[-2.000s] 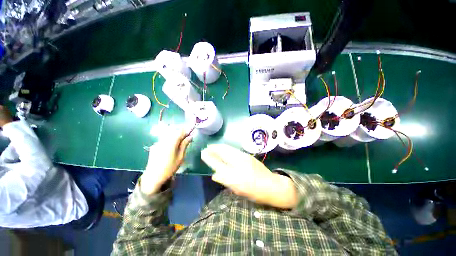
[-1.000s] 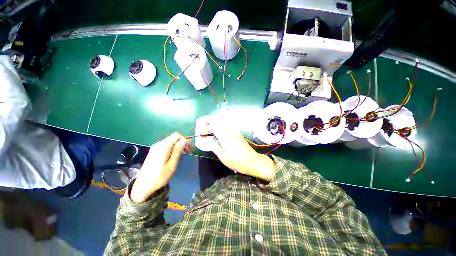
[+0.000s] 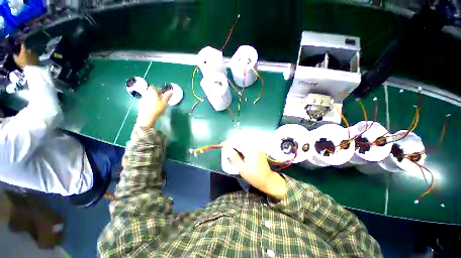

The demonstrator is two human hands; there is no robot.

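Note:
My right hand (image 3: 259, 170) holds a white cylindrical housing (image 3: 230, 160) near the bench's front edge. Its orange and red wires trail left, with pale plugs at their ends. My left hand (image 3: 153, 104) is stretched to the left, fingers apart, with fingertips at the left side of a white ball head (image 3: 175, 94); whether they touch it is unclear. Another ball head (image 3: 135, 87) with a dark centre lies just left of that hand. Three wired housings (image 3: 216, 90) stand behind, between my hands and the rail.
A white-grey screw feeder (image 3: 323, 75) stands at the back right. Several joined units (image 3: 331, 146) with dark centres and wires form a row before it. A black arm-like shape (image 3: 386, 58) is beside the feeder. Another person's white sleeve (image 3: 35, 106) is at the left.
My left hand has left the wires at the housing and moved up and left to the ball heads. My right hand still holds the housing. The camera view has shifted.

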